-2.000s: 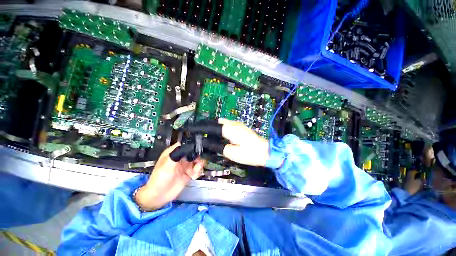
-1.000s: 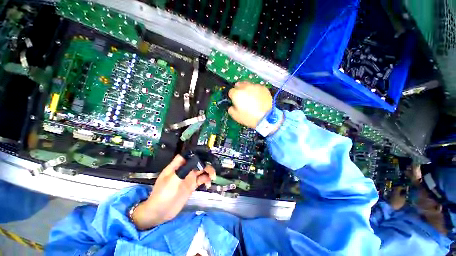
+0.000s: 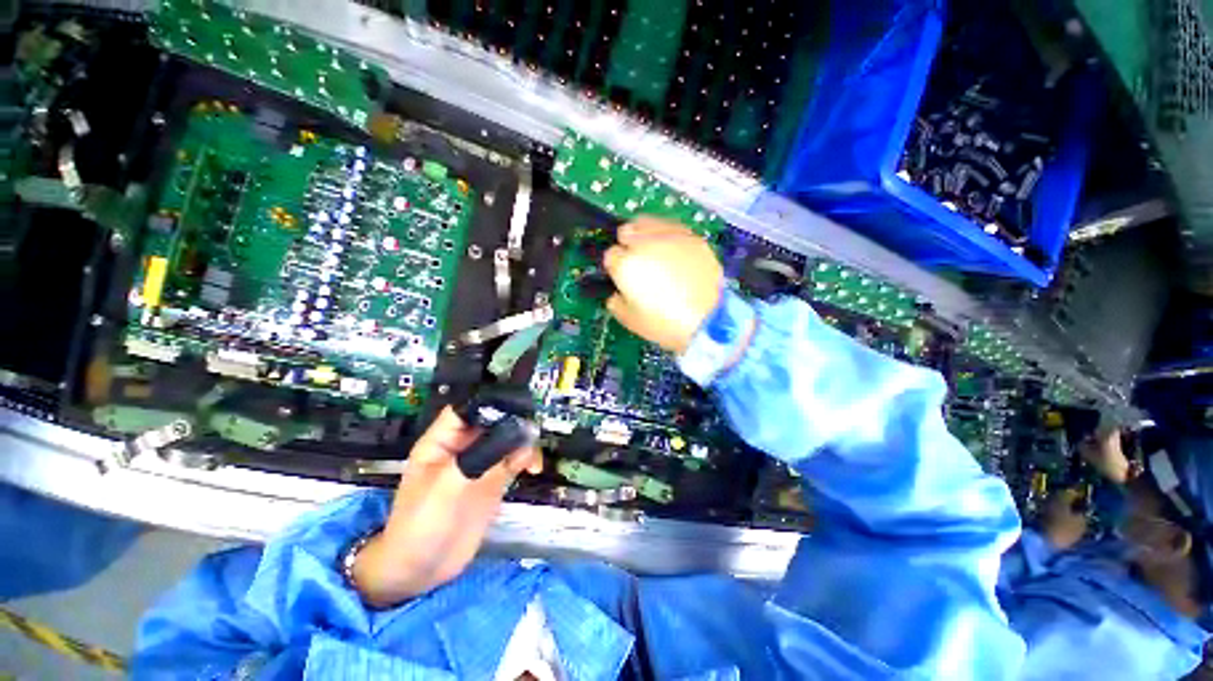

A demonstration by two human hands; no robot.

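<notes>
My left hand (image 3: 446,499), palm up near the front rail, holds a clump of black through-hole components (image 3: 495,442). My right hand (image 3: 663,282) is over the upper left part of the middle printed circuit board (image 3: 581,335), its fingertips pointing down to the left at the board. Something dark shows at the fingertips; whether they grip a component is hard to tell. The hand and sleeve hide much of this board's right side. The board is green and lies in a black carrier.
Another green board (image 3: 333,266) lies in its carrier to the left. Silver clamps (image 3: 519,220) sit between the boards. A blue component bin (image 3: 918,213) with dark parts stands beyond the back conveyor rail (image 3: 466,87). The front rail (image 3: 266,486) runs before me. Another person's hands show at far right.
My right hand has moved from the clump at my left hand up to the middle board. My left hand has stayed near the front rail, still holding the clump.
</notes>
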